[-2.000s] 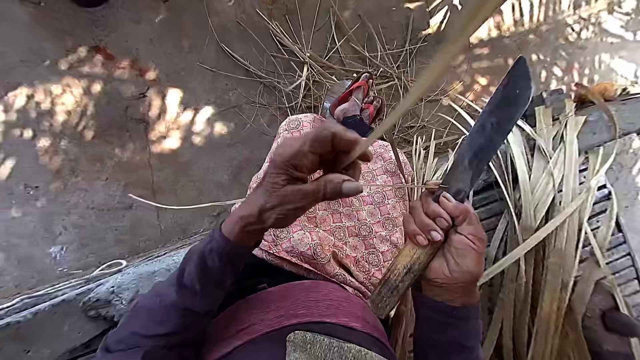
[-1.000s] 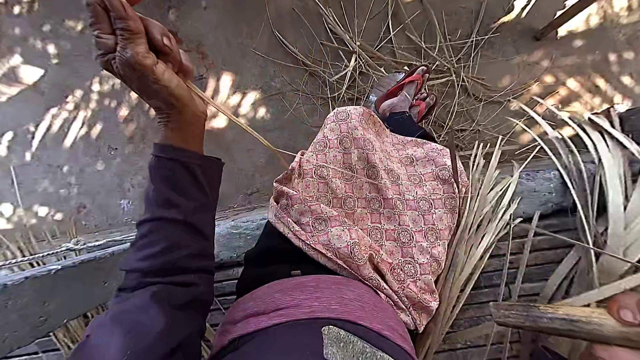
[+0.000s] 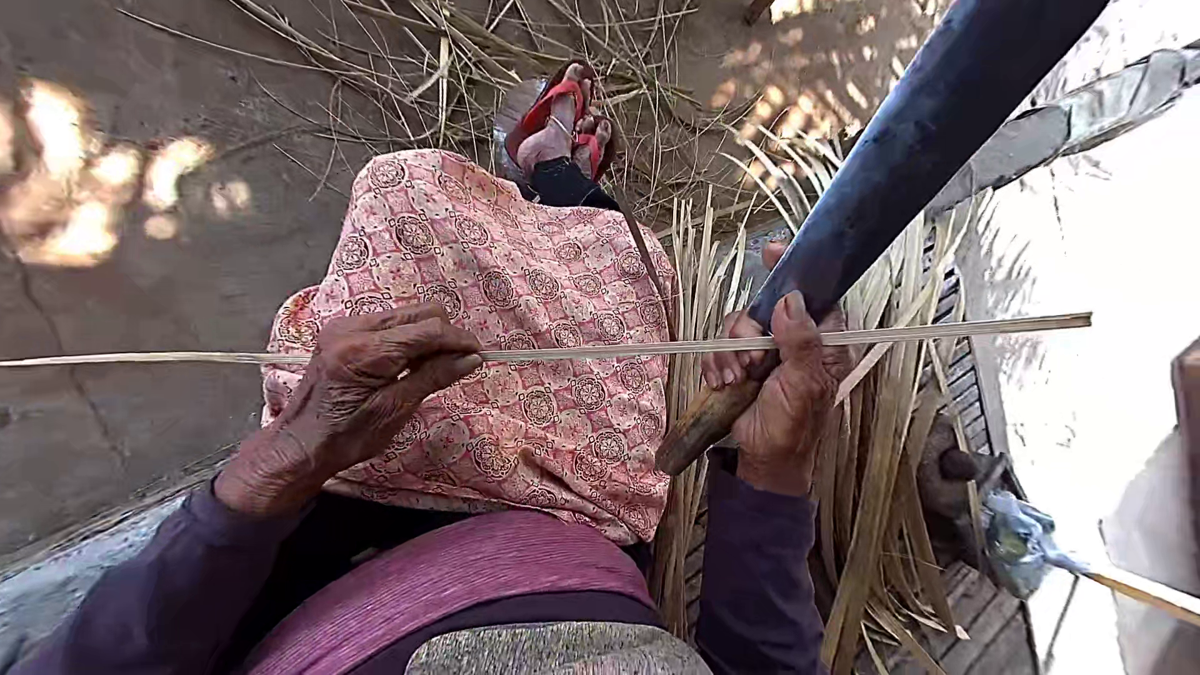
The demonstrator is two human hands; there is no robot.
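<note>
A long, pale split strip of plant fibre [image 3: 600, 352] lies level across my lap, above the pink patterned cloth [image 3: 525, 281]. Fingers and thumb of my left hand [image 3: 384, 384] pinch it near its middle. My right hand [image 3: 783, 375] grips the wooden handle [image 3: 705, 422] of a large knife, whose broad dark blade [image 3: 900, 159] slants up to the right, its tip out of view. The strip crosses my right hand where handle and blade meet, with my right thumb beside it.
Flat dried leaf strips [image 3: 886, 441] lie in a bundle on a slatted bench [image 3: 984, 609] at my right. Thin stalks [image 3: 441, 56] litter the ground around my foot in a red-strapped sandal [image 3: 553, 117]. A light-blue plastic bag [image 3: 1017, 544] is at the lower right.
My left hand has come down from the upper left to over my lap. My right hand, at the lower right edge a second ago, is now beside my lap with the knife, whose blade shows again.
</note>
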